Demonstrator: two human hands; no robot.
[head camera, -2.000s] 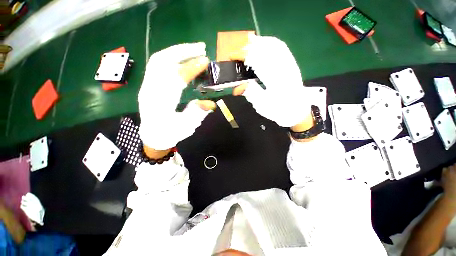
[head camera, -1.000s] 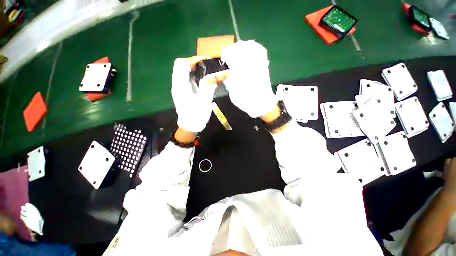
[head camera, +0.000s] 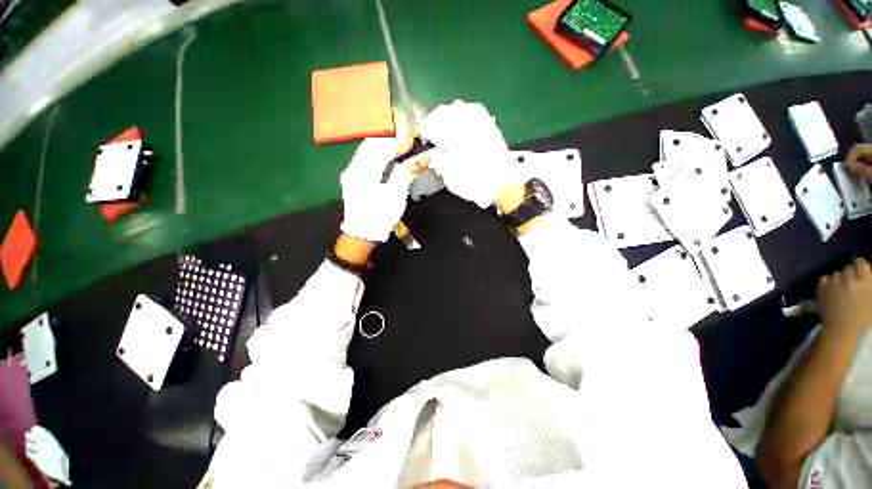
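Note:
My left hand (head camera: 374, 188) and my right hand (head camera: 470, 153), both in white gloves with bare fingertips, are close together at the belt's near edge. Between them they hold a dark electronic unit (head camera: 409, 158), mostly hidden by the fingers. An orange-red pad (head camera: 352, 102) lies on the green belt just beyond my left hand. A yellow strip, perhaps a utility knife (head camera: 407, 237), lies on the black mat below the hands.
Cover plates (head camera: 693, 205) are piled at right. An adhesive dot sheet (head camera: 210, 301) and a white-covered unit (head camera: 151, 342) lie at left. The belt (head camera: 258, 105) carries a covered unit (head camera: 117, 172) and an open housing with green board (head camera: 594, 24). Coworkers' hands show (head camera: 847, 298) at both sides.
The hands have drawn closer together around the unit and turned it, hiding most of it. The belt pads and units have shifted left in view. A coworker's hand has appeared at the right edge.

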